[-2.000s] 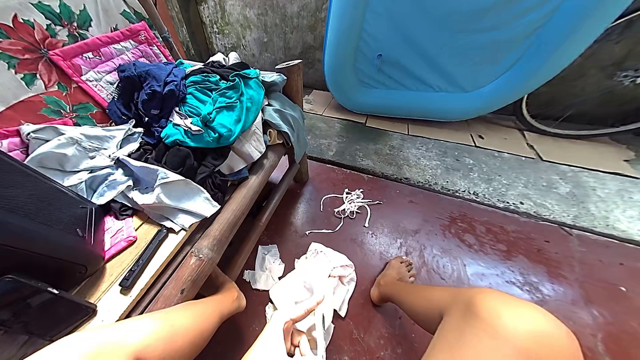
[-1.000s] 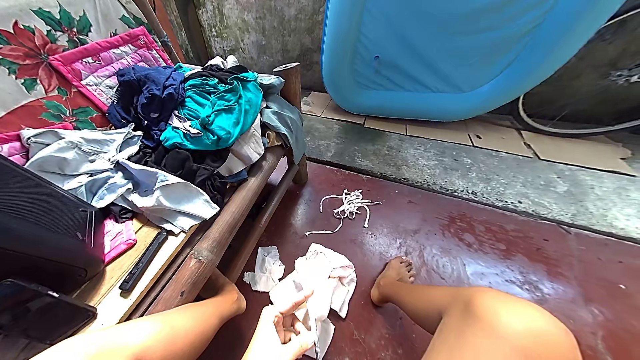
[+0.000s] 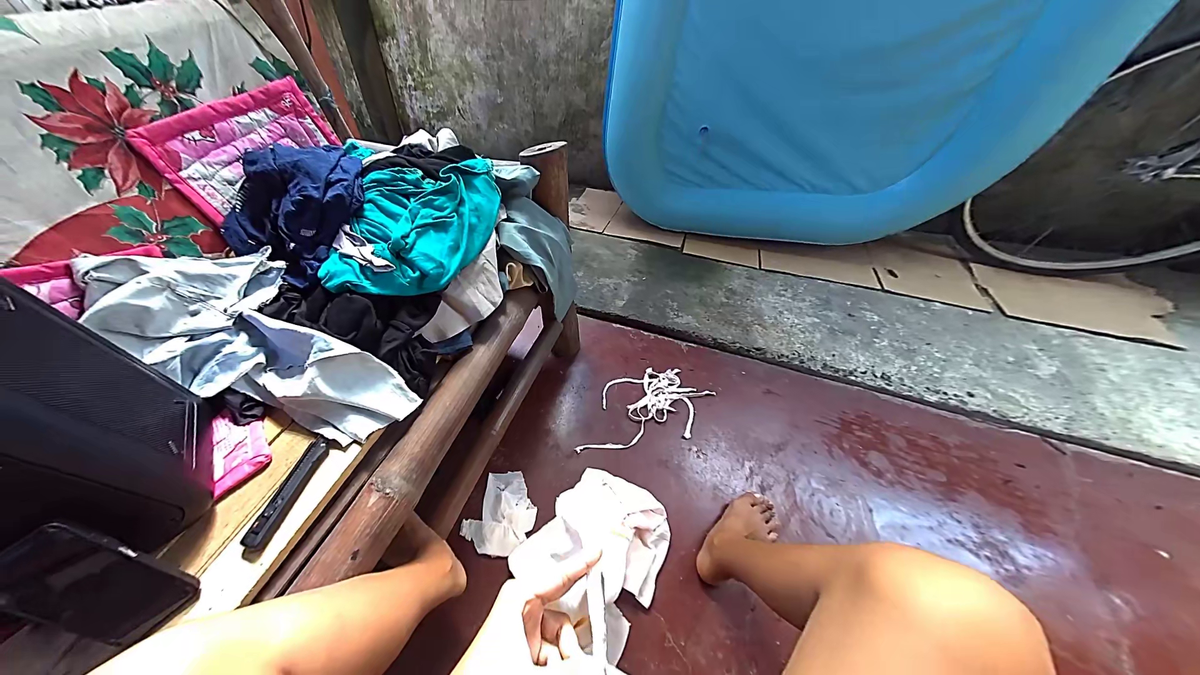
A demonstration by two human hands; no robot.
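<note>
My left hand [image 3: 555, 614], at the bottom centre, has its thumb stretched out and its fingers curled on part of a white cloth [image 3: 614, 525]. A narrow white strip runs down beside the fingers. The rest of the cloth spreads between my legs, over the red floor. A small, thin white scrap [image 3: 503, 514] lies just left of it. Farther forward on the floor is a loose tangle of white cord or fabric strips [image 3: 659, 398]. My right hand cannot be made out; the frame's bottom edge cuts off the lower part of the cloth.
A bamboo bench [image 3: 441, 427] at left holds piled clothes [image 3: 422, 225], a black box-like device [image 3: 94, 394], a dark phone [image 3: 94, 581] and a closed black box cutter or similar tool [image 3: 286, 494]. A blue inflatable pool [image 3: 834, 112] leans beyond a concrete ledge [image 3: 797, 309] with cardboard [image 3: 1069, 300].
</note>
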